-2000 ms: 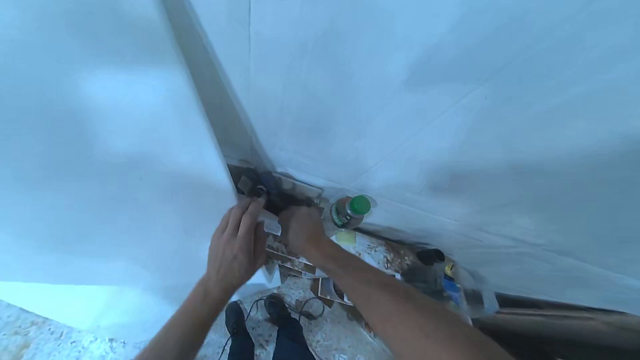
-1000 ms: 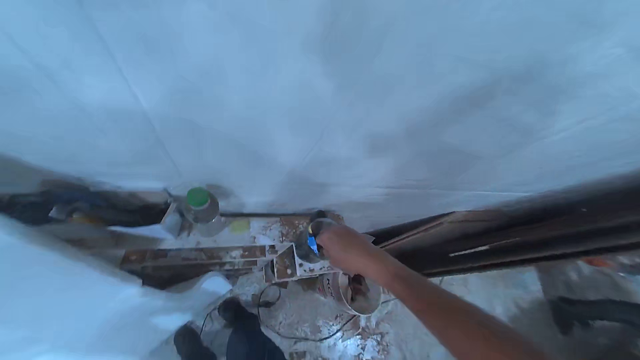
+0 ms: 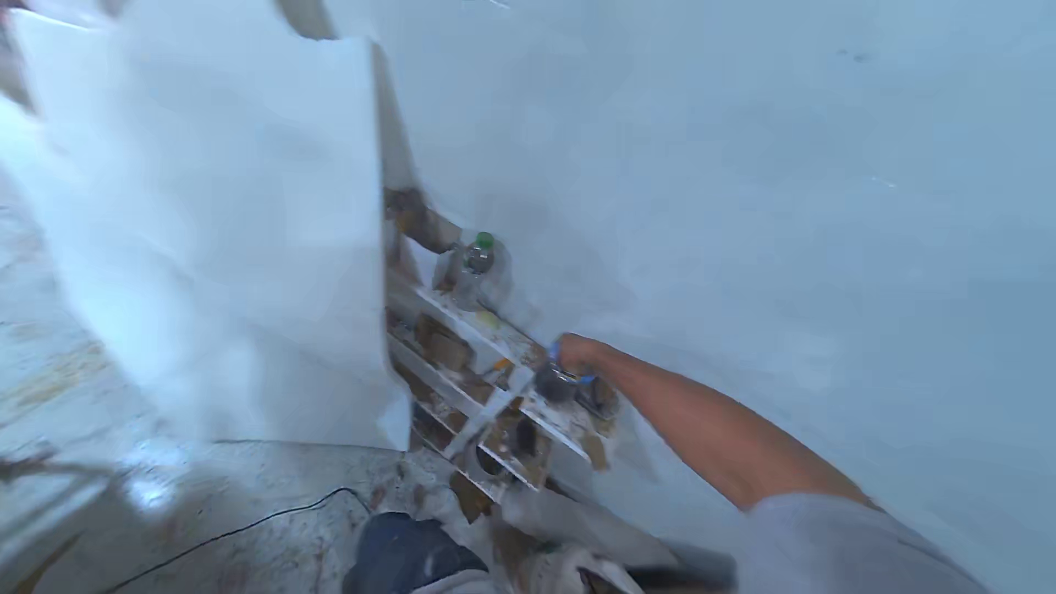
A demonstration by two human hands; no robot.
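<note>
My right hand (image 3: 576, 353) reaches down beside the pale wall (image 3: 784, 247) and closes around a blue-and-clear object (image 3: 558, 378), whose exact kind is blurred; it looks like a plastic bottle or cup. Under it is a splattered wooden shelf or step unit (image 3: 470, 330). A clear bottle with a green cap (image 3: 479, 254) stands up and to the left of my hand, against the wall. A large white sheet (image 3: 231, 214) hangs at the left. My left hand does not show.
A dark cable (image 3: 272, 516) runs over the stained floor (image 3: 206, 478) at the lower left. My leg in dark trousers (image 3: 408, 553) is at the bottom. Dark items (image 3: 425, 219) lie beyond the green-capped bottle, partly behind the sheet.
Two seconds ago both hands were together near the sheet's edge; the left has left the view. The right was by the blue item one second ago too. The view has swung considerably.
</note>
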